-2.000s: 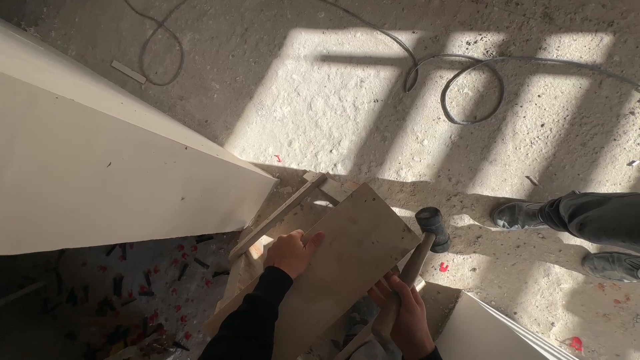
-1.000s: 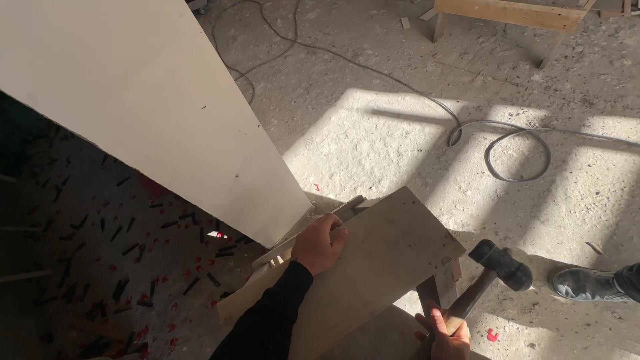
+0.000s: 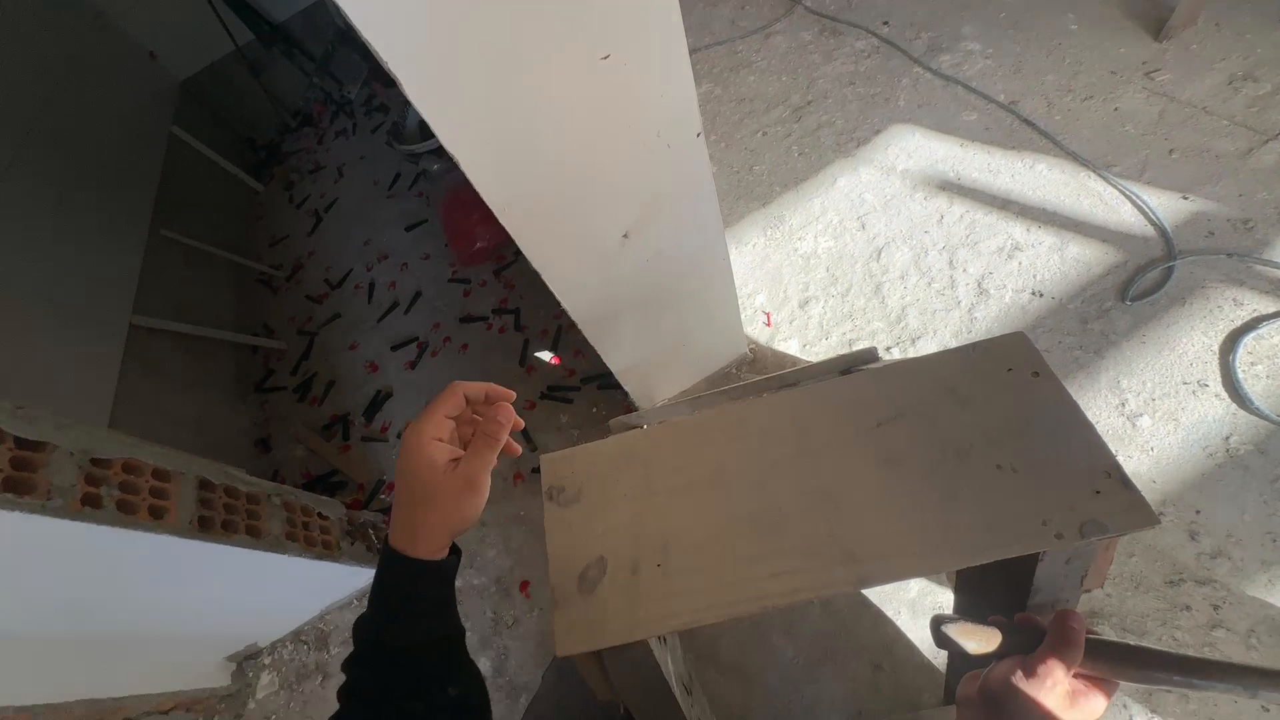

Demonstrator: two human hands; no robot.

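Observation:
A wooden board (image 3: 820, 480) with a few dark spots and small holes lies across the middle, on a makeshift stand whose dark leg (image 3: 995, 590) shows beneath its right end. Just off the board's left end, my left hand (image 3: 460, 460) is raised with its fingers curled and the thumb near the fingertips; whether something small is between them cannot be told. At the lower right, below the board, my right hand (image 3: 1040, 670) grips the handle of a mallet (image 3: 1170, 665). The mallet's head is out of the frame.
A pale wall end (image 3: 600, 180) rises behind the board. Left of it, black and red plastic pieces (image 3: 400, 345) litter the floor beside a broken hollow-brick wall edge (image 3: 130, 485). A cable (image 3: 1050, 135) loops over the sunlit concrete floor on the right.
My left hand has come off the board and is now to its left. The mallet's black head, earlier seen right of the board, has left the view. The view has shifted.

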